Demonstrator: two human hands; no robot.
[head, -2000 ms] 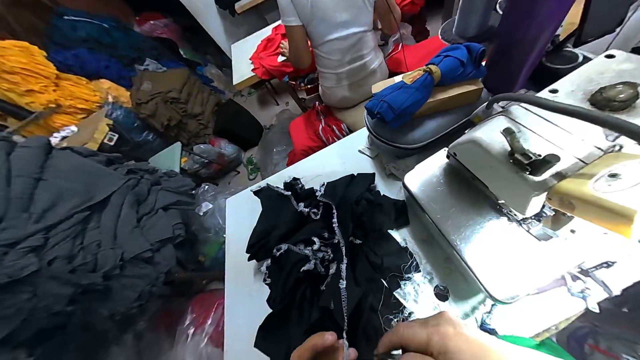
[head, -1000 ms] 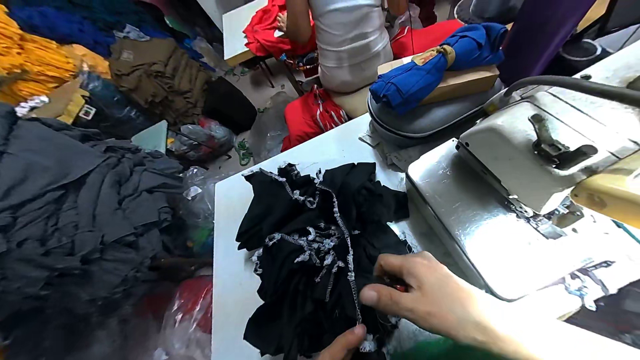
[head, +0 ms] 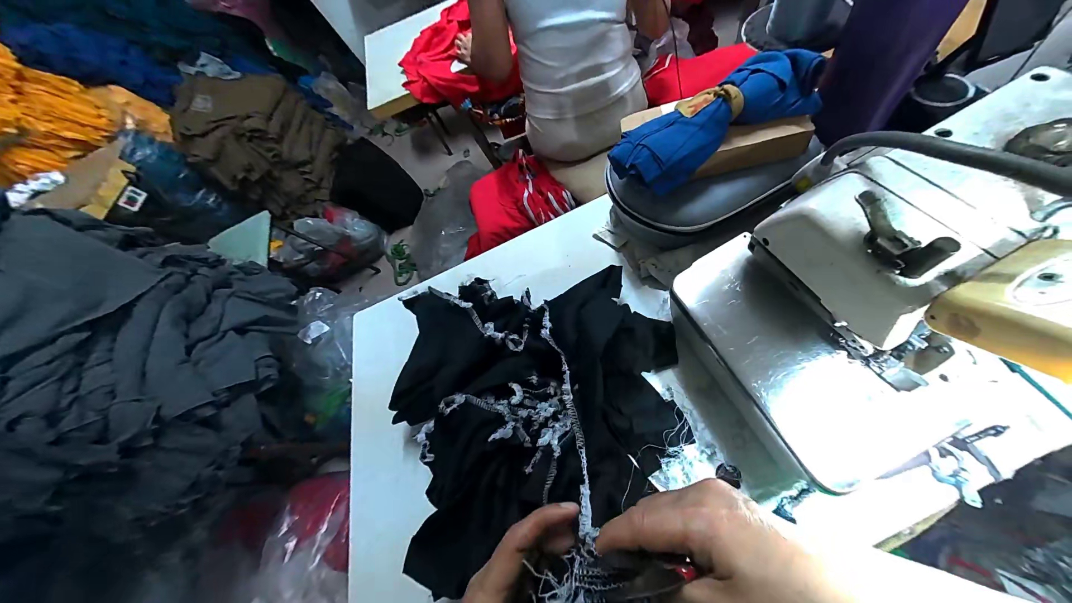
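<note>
Black cloth pieces (head: 494,452) with white overlock-stitched edges lie heaped on the white table (head: 373,469). At the bottom centre my left hand (head: 523,557) pinches the stitched edge of the black cloth, its lower part cut off by the frame. Close beside it on the right, my right hand (head: 712,536) has thumb and fingers around a small dark metal tool with a bit of red, apparently thread snips (head: 641,578). The tool lies against the white seam threads (head: 582,561) between the hands.
An overlock sewing machine (head: 888,243) with a shiny metal plate stands right. Behind the table are a grey case (head: 670,213) with a blue cloth bundle (head: 720,117) and a seated person (head: 578,75). Dark grey fabric (head: 126,352) is piled left.
My right hand has moved down toward the left hand since one second ago, and the two are now close together at the seam. The stitched edge has shifted lower between them.
</note>
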